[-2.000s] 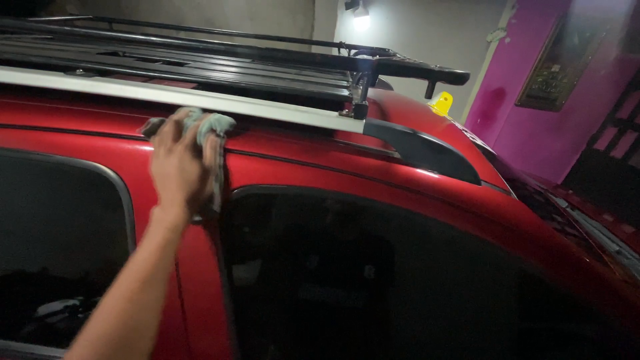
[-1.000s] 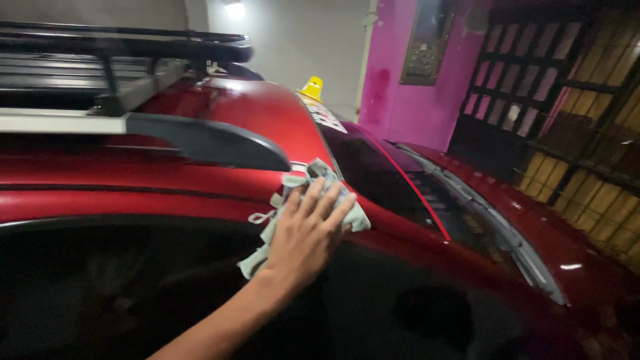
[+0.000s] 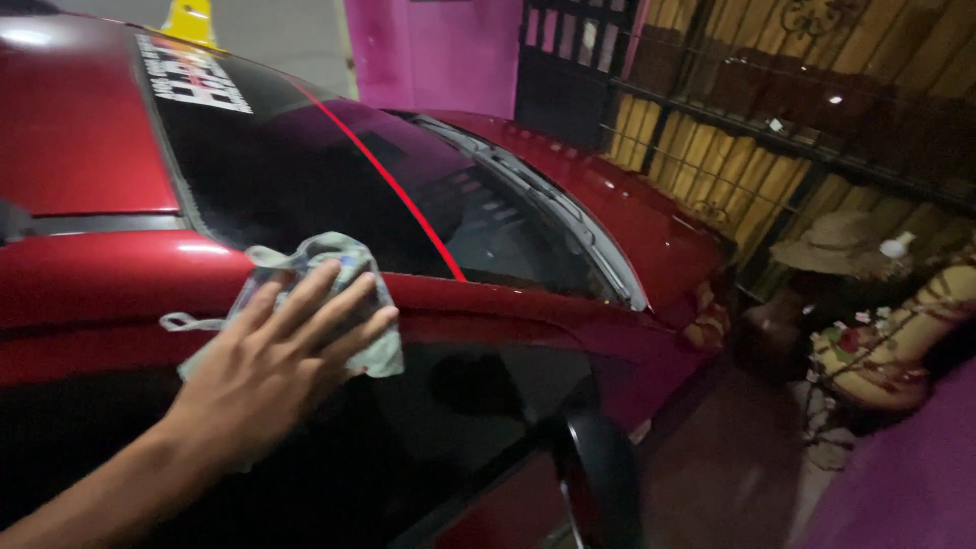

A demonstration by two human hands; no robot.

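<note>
My left hand reaches in from the lower left, palm down with fingers slightly spread over a pale grey-green cloth. It holds the cloth against the red car's roof edge, where the pillar beside the windshield runs above the dark side window. A small loop of the cloth sticks out left of the hand. Just beyond lies the dark windshield with a red stripe and a white lettered sticker. My right hand is out of view.
The black side mirror juts out at the lower right. Wipers lie at the windshield's base, before the red hood. Beyond stand a barred gate, a brimmed hat, a yellow vase with flowers and a purple wall.
My left hand has moved with the cloth along the roof edge toward the front of the car, from beside the roof rack to the windshield pillar. The view has swung forward too.
</note>
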